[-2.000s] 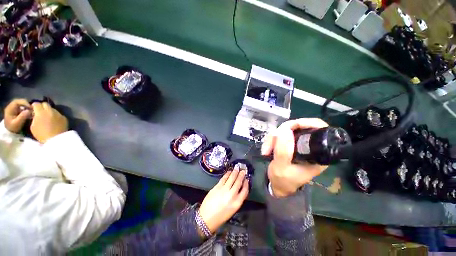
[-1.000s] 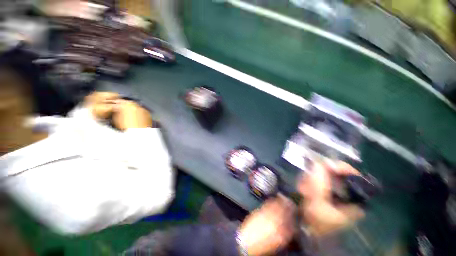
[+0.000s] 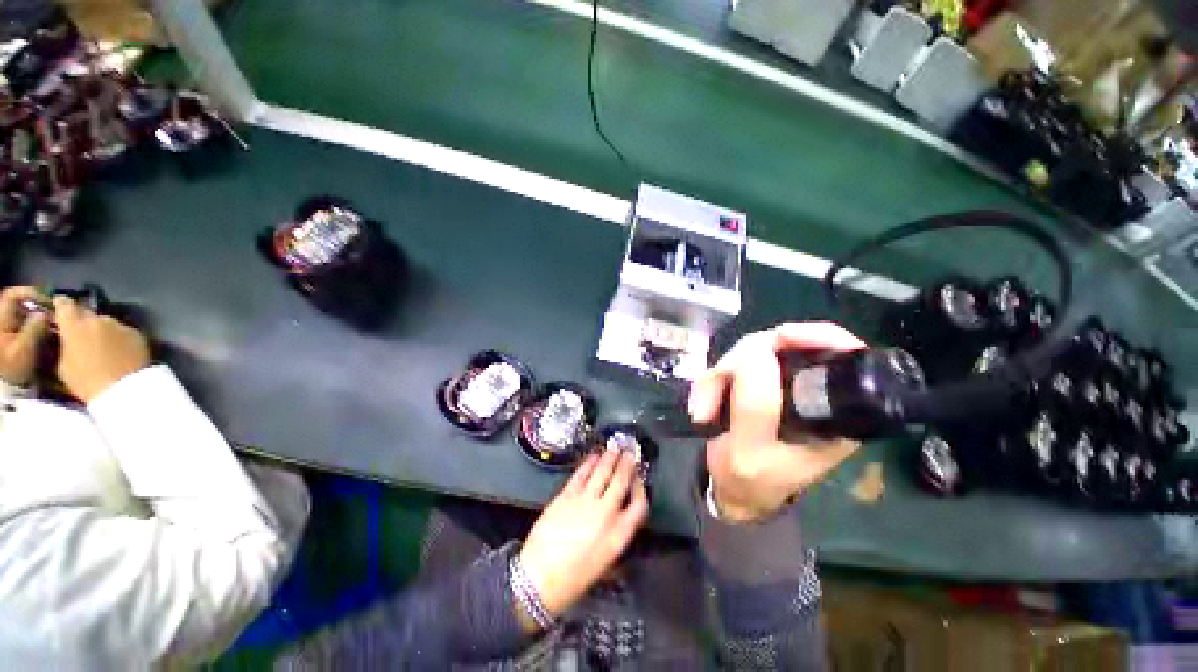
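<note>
My right hand [image 3: 769,427] is closed around a thick black electric screwdriver [image 3: 841,393] with a pale label. Its tip points left, just right of the round housing [image 3: 628,445] under my left hand. My left hand [image 3: 585,525] rests its fingers on that housing near the bench's front edge and partly hides it. Two more round housings with silvery boards and wires, one [image 3: 554,423] and another [image 3: 486,393], sit in a row to its left. The light grey screw feeder [image 3: 677,280] stands behind my right hand. No screw can be made out.
A stack of housings [image 3: 329,250] stands at centre left, and a wired heap [image 3: 66,131] at far left. Dense rows of black units [image 3: 1077,414] fill the right. A black cable [image 3: 1062,250] loops behind the driver. A person's white sleeve [image 3: 145,486] and hands are at left.
One second ago the view was blurred and turned left; now it is steady again. My hands hold nearly the same places as two seconds ago. The driver lies slightly further right of the feeder.
</note>
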